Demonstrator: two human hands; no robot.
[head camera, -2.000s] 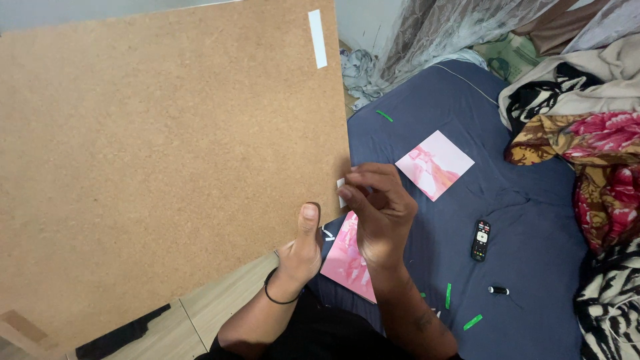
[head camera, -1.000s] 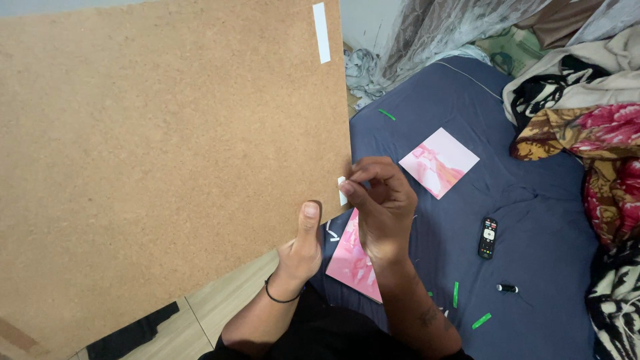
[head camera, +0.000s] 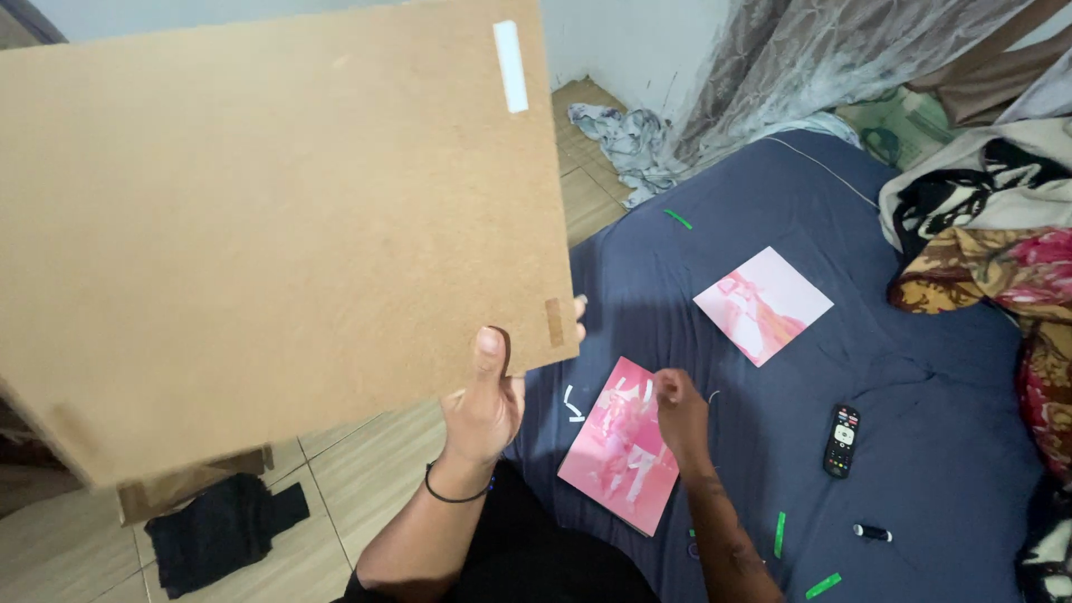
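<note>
My left hand (head camera: 486, 402) grips the lower right corner of a large brown fibreboard panel (head camera: 285, 226), thumb on the near face and fingertips behind the right edge. A white adhesive strip (head camera: 512, 67) is on the panel's upper right; a darker bare patch (head camera: 554, 323) shows near the lower right corner. My right hand (head camera: 680, 410) is over the right edge of a pink picture panel (head camera: 624, 452) on the bed, beside a small white strip. Its fingers are bent; whether they pinch anything cannot be told. A second pink and white picture (head camera: 762, 306) lies farther up.
On the dark blue bed sheet (head camera: 921, 419) lie a black remote control (head camera: 842, 441), a thread spool (head camera: 873, 533), green strips (head camera: 780, 535) and white scraps (head camera: 573, 404). Patterned blankets (head camera: 988, 276) are at the right. Black cloth (head camera: 218, 532) lies on the tiled floor.
My right hand has left the panel's lower right corner and moved down to the pink picture. The white strip seen at that corner before is gone from it; a darker patch shows there.
</note>
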